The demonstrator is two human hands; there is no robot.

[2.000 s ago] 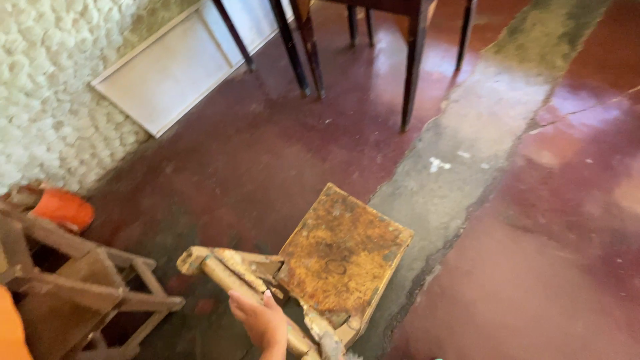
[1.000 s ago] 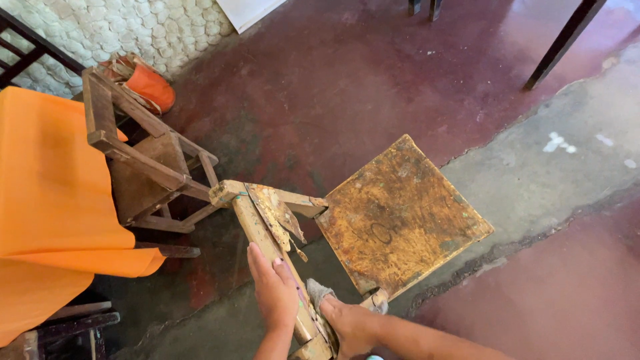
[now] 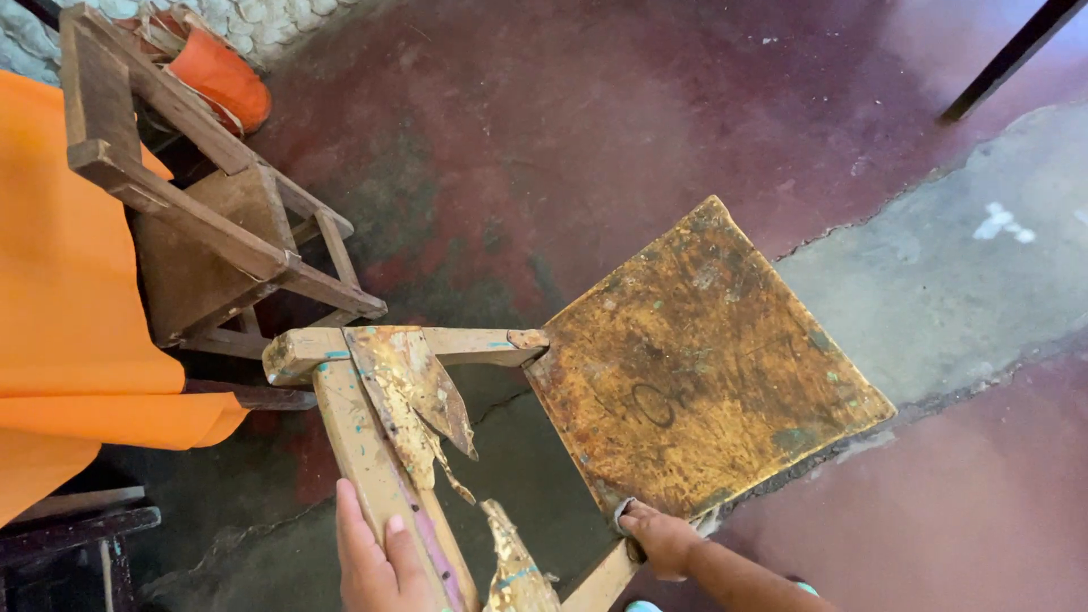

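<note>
A worn wooden chair with a stained, scuffed seat (image 3: 705, 365) stands in the middle of the head view. Its backrest rail (image 3: 374, 442) is nearest to me, with broken, peeling plywood (image 3: 408, 391) hanging from it. My left hand (image 3: 382, 552) rests against the outer side of that rail, thumb on top, fingers partly hidden. My right hand (image 3: 659, 535) holds a small grey cloth (image 3: 623, 515) to the near corner of the seat, beside the back post.
Another wooden chair (image 3: 212, 246) stands at the left beside a table with an orange cloth (image 3: 76, 280). An orange container (image 3: 221, 81) lies by the pebbled wall (image 3: 255, 25). A dark furniture leg (image 3: 1011, 59) is at upper right; dark wooden furniture (image 3: 76, 535) is lower left.
My right hand, out of view two seconds ago, came in with the cloth and has moved from beside the backrest to the seat's near corner. My left hand stays at the rail. The view has shifted.
</note>
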